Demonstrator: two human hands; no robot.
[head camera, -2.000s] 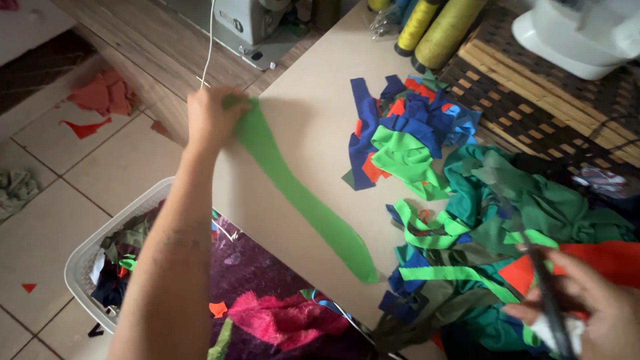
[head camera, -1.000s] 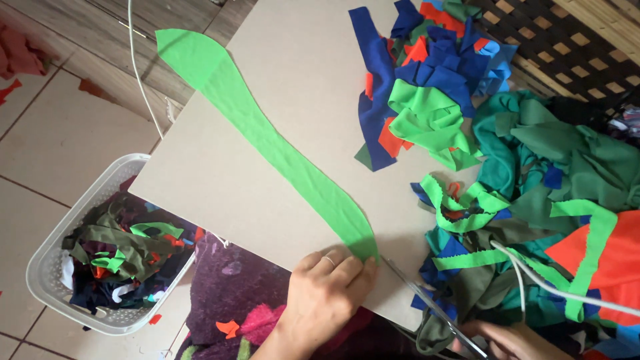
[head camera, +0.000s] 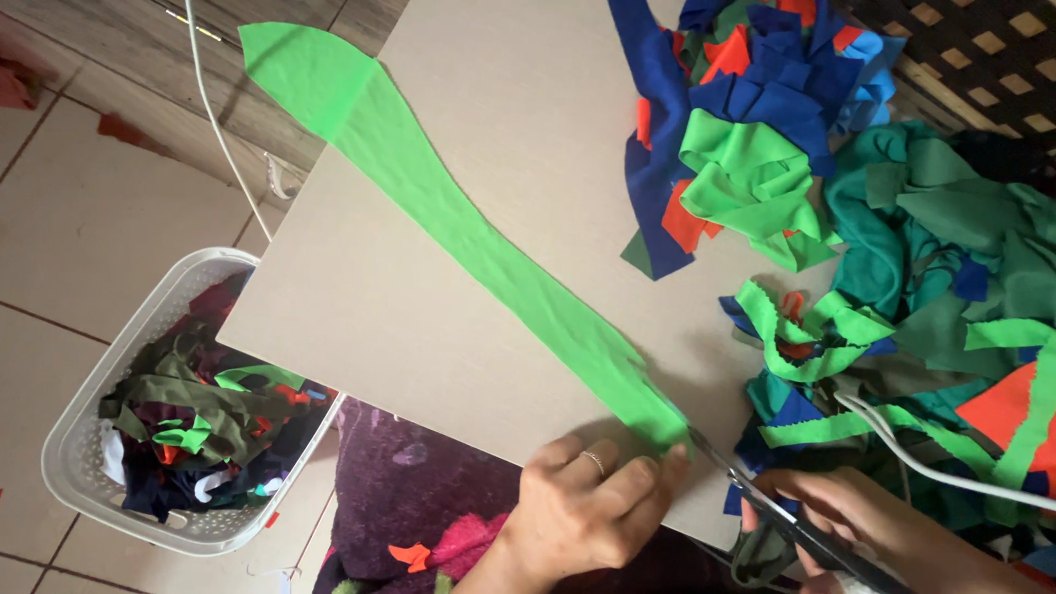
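A long, curved strip of bright green fabric lies diagonally across the pale tabletop, its upper left end reaching past the edge. My left hand, with a ring on one finger, presses and pinches the strip's lower right end. In my right hand is a pair of scissors with black handles; the blade tips touch the strip's edge just beside my left fingertips. Whether the blades are closed on the cloth I cannot tell. Part of my right hand is cut off by the frame's bottom.
Blue, orange and green fabric scraps are heaped at the upper right, and teal and dark green cloth lies below them. A white cable crosses the lower right pile. A white plastic basket of scraps stands on the tiled floor, left of the table.
My left hand was at the strip's upper end two seconds ago and is now at its lower end. The scissors have come from the right to the strip's edge. The view has moved closer.
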